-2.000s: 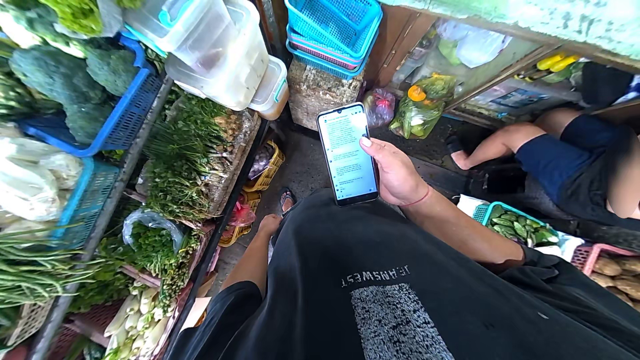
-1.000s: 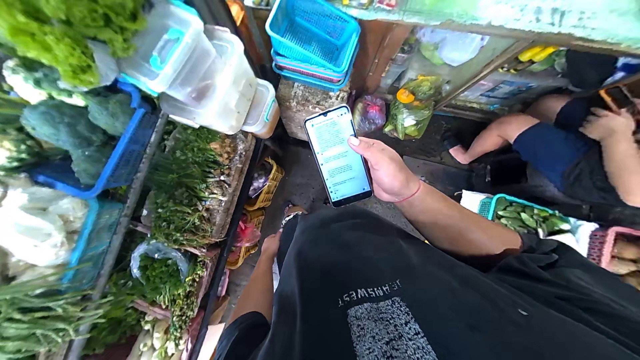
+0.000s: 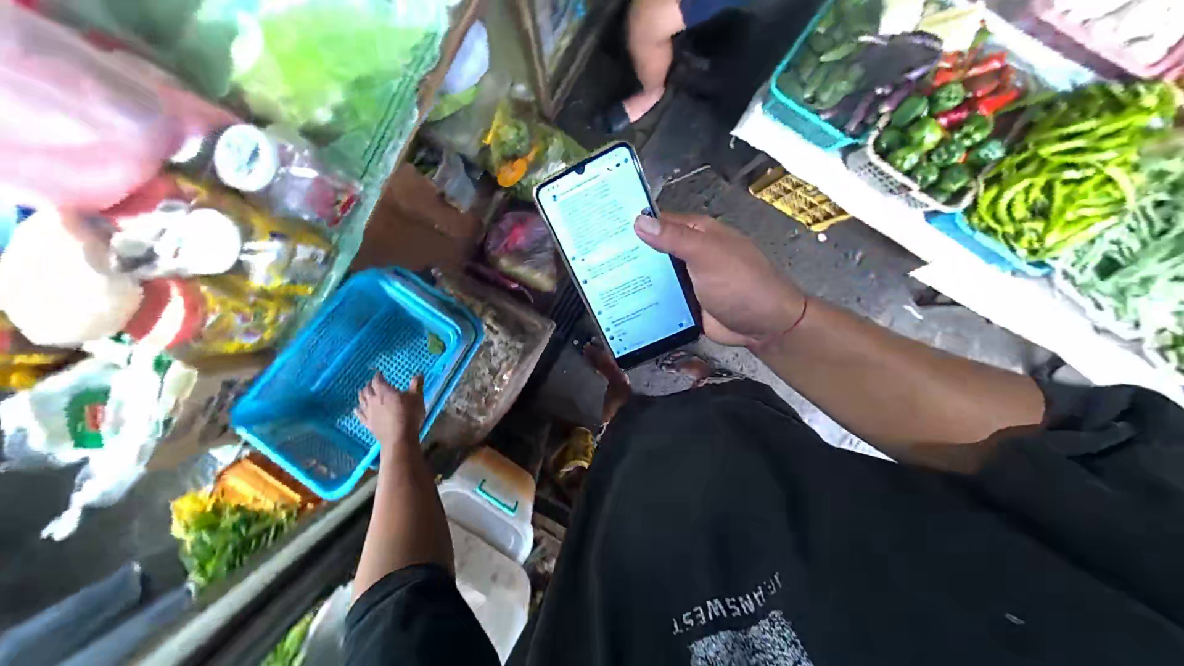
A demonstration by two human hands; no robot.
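Observation:
My right hand [image 3: 731,277] grips a smartphone [image 3: 618,254] with its thumb along the edge of the lit screen, which bears lines of text. On the left, my left hand [image 3: 392,409] reaches inside a blue perforated plastic basket [image 3: 305,370], fingers spread and holding nothing. The basket tops a stack of similar ones, and a small green scrap [image 3: 435,343] lies in it. Whether my fingertips touch the basket's mesh, I cannot tell.
White plastic tubs [image 3: 486,504] stand below the baskets. Baskets of green and red peppers [image 3: 953,125] and long green chillies [image 3: 1064,176] line the right. A yellow crate [image 3: 797,199] lies on the floor. Another person's bare leg [image 3: 650,51] shows at the top. Jars [image 3: 246,157] fill the upper left.
The view has turned strongly to the left. My left hand, low beside my body before, is now over the blue basket. The phone stays in my right hand.

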